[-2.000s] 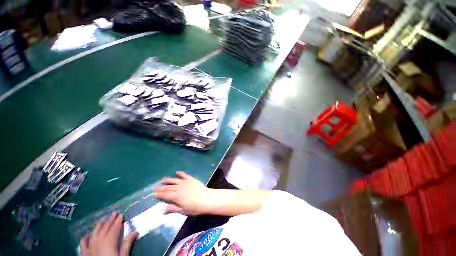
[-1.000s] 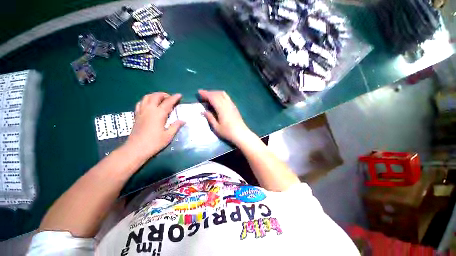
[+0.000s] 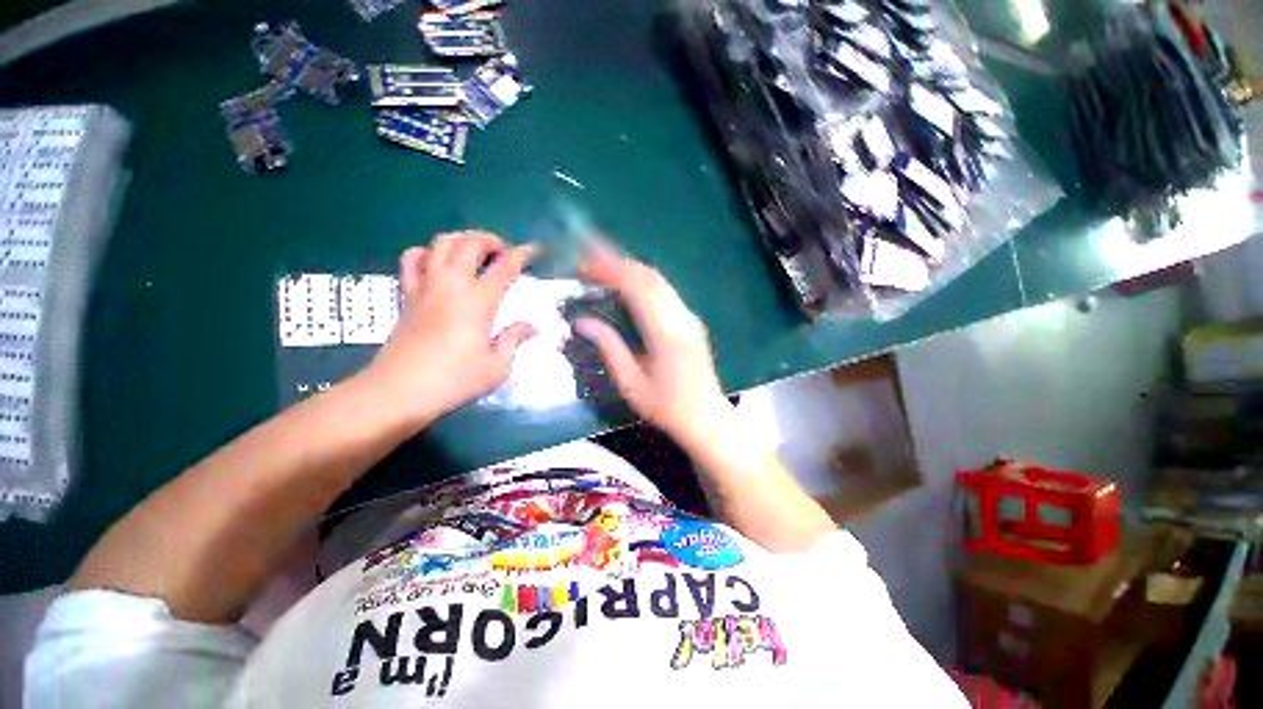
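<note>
A clear sticker sheet (image 3: 308,363) lies on the green bench before me, with white dotted stickers (image 3: 310,308) in a row at its left end. My left hand (image 3: 464,312) rests on the sheet, fingers bent and fingertips near its upper edge. My right hand (image 3: 651,339) is just right of it, thumb and forefinger apart, forefinger blurred. A bright white glare patch lies between the hands. A faint blurred clear shape shows above the right fingertips; I cannot tell what it is. Whether either hand grips anything is unclear.
Loose blue circuit boards (image 3: 420,86) lie beyond the hands. A clear bag of stickered boards (image 3: 887,153) is at right, a dark stack (image 3: 1152,118) beyond it. A sticker sheet stack (image 3: 42,305) is at left. A red stool (image 3: 1042,513) stands off the bench at lower right.
The view has swung left and down since the first frame. Since the second, my right hand has opened slightly and its forefinger is moving. My left hand stays on the sheet.
</note>
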